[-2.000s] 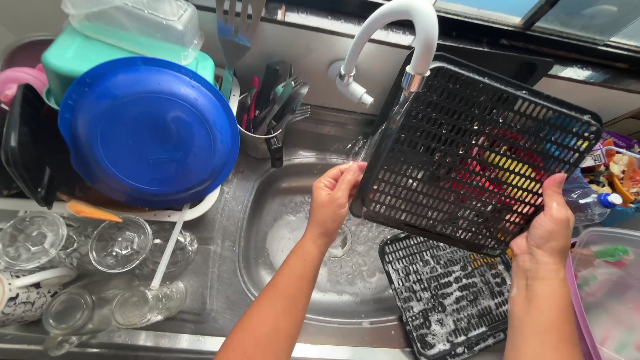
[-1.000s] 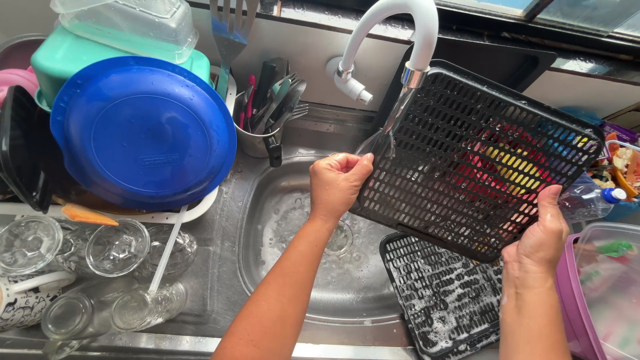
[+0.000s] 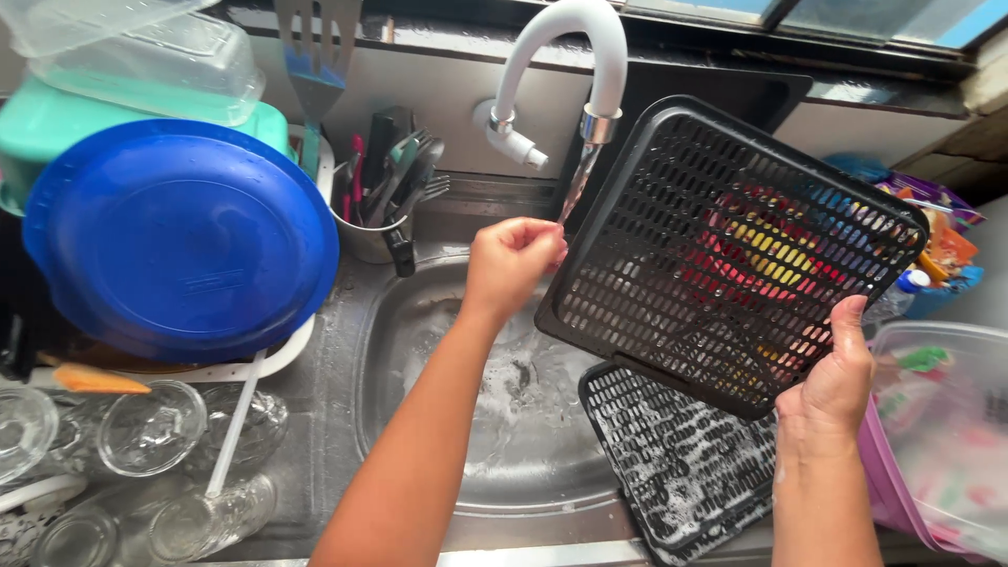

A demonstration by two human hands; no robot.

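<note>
A black slotted plastic tray [image 3: 732,260] is held tilted over the right side of the steel sink [image 3: 512,496]. My right hand [image 3: 827,378] grips its lower right edge, thumb on the near face. My left hand [image 3: 516,264] has its fingers curled together just left of the tray, under the stream from the white gooseneck faucet [image 3: 610,63]; whether it holds anything cannot be told. A second slotted black tray [image 3: 685,465], covered with suds, lies below the first, over the basin's right rim. Water and some foam are in the basin.
Left of the basin stand a blue plastic bowl [image 3: 181,236], a metal cup of cutlery [image 3: 370,240] and upturned glassware [image 3: 153,429]. A spatula [image 3: 315,79] stands behind. To the right are a purple-rimmed container [image 3: 906,472], a bottle with a blue cap [image 3: 909,283] and colourful packets [image 3: 937,228].
My left hand has come off the upper tray's left edge and is now beside it in the water stream. My right hand still holds the tray.
</note>
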